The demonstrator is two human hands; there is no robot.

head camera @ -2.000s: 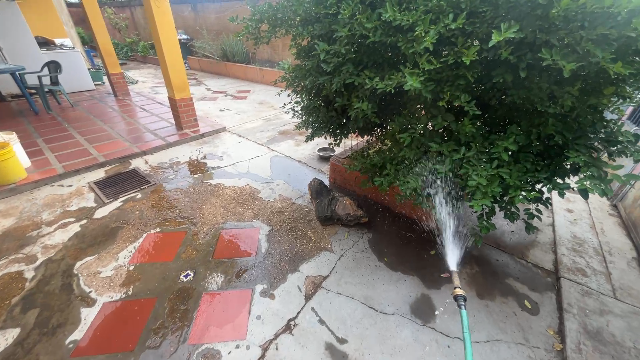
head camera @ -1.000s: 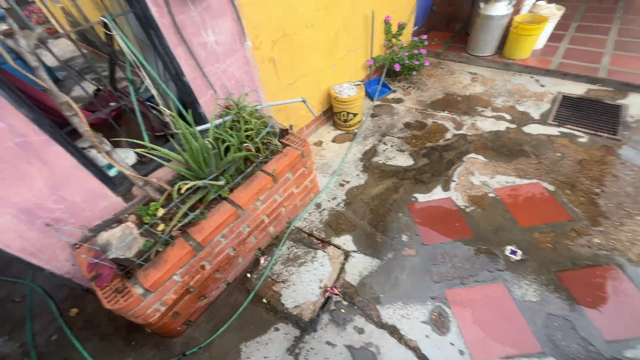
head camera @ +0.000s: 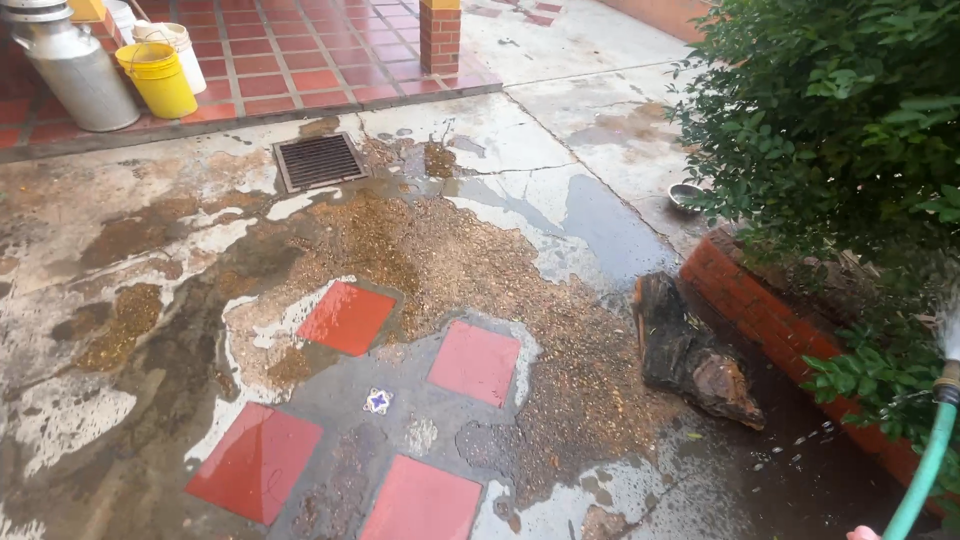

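At the bottom right corner, only a fingertip of what appears to be my right hand (head camera: 864,532) shows, against the green garden hose (head camera: 921,472). The rest of that hand is cut off by the frame. The hose rises from there, held off the ground, to a brass-coloured nozzle fitting (head camera: 946,382). Water (head camera: 951,319) sprays upward from it at the right edge, in front of the leafy green bush (head camera: 832,127). My left hand is not in view.
A low brick planter edge (head camera: 765,315) runs under the bush, with a dark log (head camera: 679,349) beside it. Left of these lie wet, cracked paving with red tiles (head camera: 474,361) and a metal drain grate (head camera: 319,161). A metal bowl (head camera: 684,196), yellow bucket (head camera: 161,82) and metal milk can (head camera: 82,75) stand farther back.
The view has swung left past the brick planter with aloe and back right to the log and bush. The nozzle and spray, out of frame a second ago, show again at the right edge.
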